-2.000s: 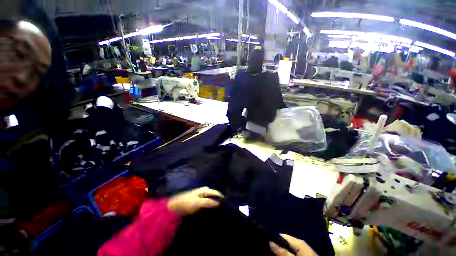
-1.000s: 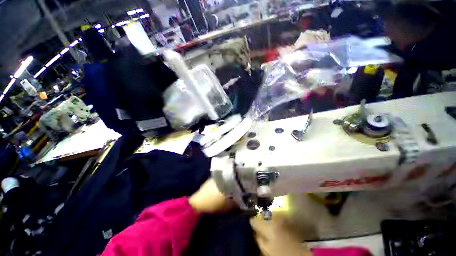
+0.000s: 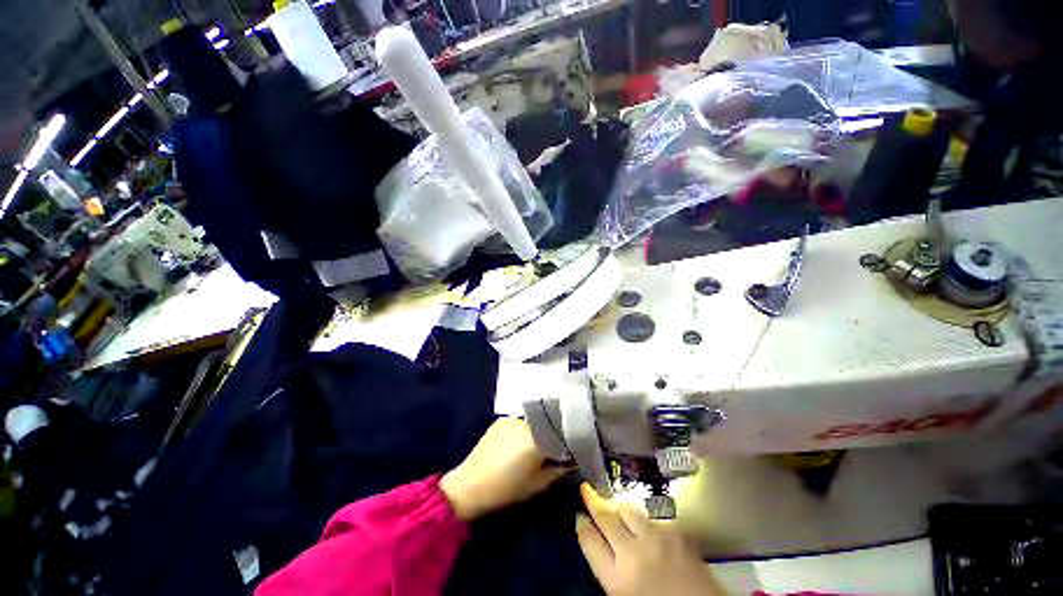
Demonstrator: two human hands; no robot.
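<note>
The dark garment (image 3: 385, 437) lies left of and in front of the white lockstitch machine (image 3: 769, 349) with red lettering. My left hand (image 3: 504, 468), in a pink sleeve, is on the dark cloth just left of the needle area, its fingertips partly hidden by the machine head. My right hand (image 3: 641, 553) lies at the front of the needle area, fingers spread over the cloth edge. The presser foot and needle are mostly hidden behind the head and fingers; a yellow light glows there. A small pale label (image 3: 246, 563) shows on the cloth.
A white rod (image 3: 455, 146) and a white tape roll (image 3: 557, 305) stand at the arm's left end. Behind are clear plastic bags (image 3: 729, 134), a dark thread cone (image 3: 903, 169) and hanging dark pieces (image 3: 274, 175). A black glossy rectangle (image 3: 997, 550) lies at right. A dark figure is partly visible at upper right.
The view has swung right and down to the machine. My hands have moved from the cloth at left to the needle area. Since one second ago, my right hand has settled closer beside the needle.
</note>
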